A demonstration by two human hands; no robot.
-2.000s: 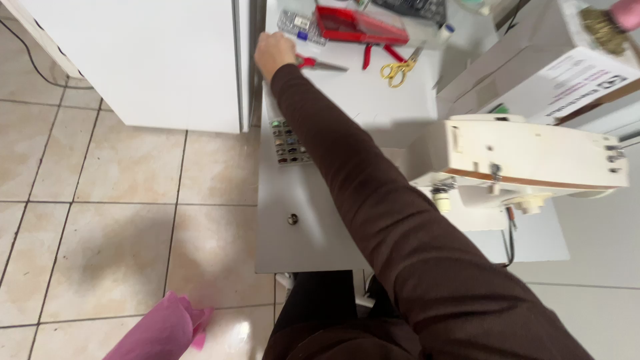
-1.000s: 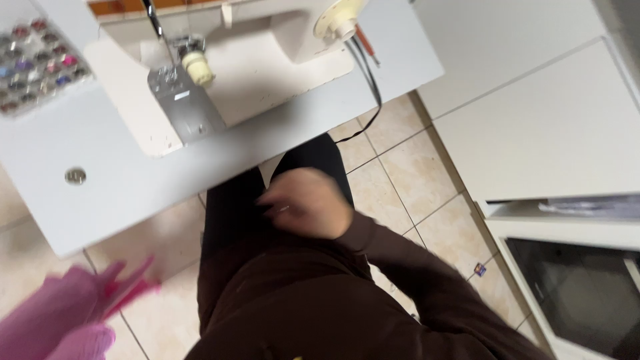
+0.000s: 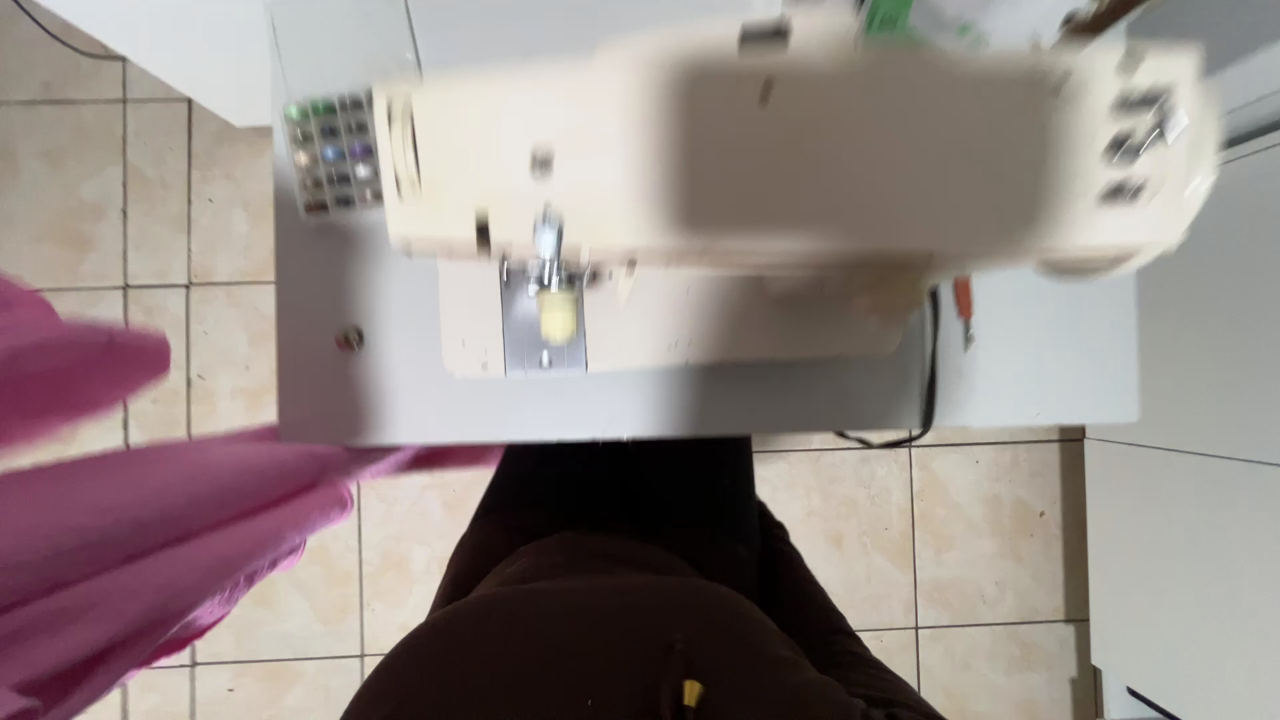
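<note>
Neither my left hand nor my right hand shows in the head view. A cream sewing machine [image 3: 620, 160] stands on a grey-white table [image 3: 760, 400], blurred by motion. Below its head is a pale yellow part [image 3: 558, 316] over the metal needle plate [image 3: 515, 345]. Left of the machine lies a clear compartment box of bobbins [image 3: 335, 155]. A small round item, likely a bobbin [image 3: 350, 339], rests near the table's left edge. Pink fabric [image 3: 170, 510] spreads across the left side, reaching the front edge of the table; what holds it is hidden.
A small orange-handled tool [image 3: 963, 300] lies right of a black cable [image 3: 933, 370] that loops over the front edge. Tiled floor [image 3: 840, 530] shows below. White cabinet fronts [image 3: 1180, 540] stand at the right. Something green [image 3: 886, 18] is behind the machine.
The hand seen over the lap one second ago is out of view. More pink fabric shows at the left, now touching the table's edge area. The view has shifted strongly.
</note>
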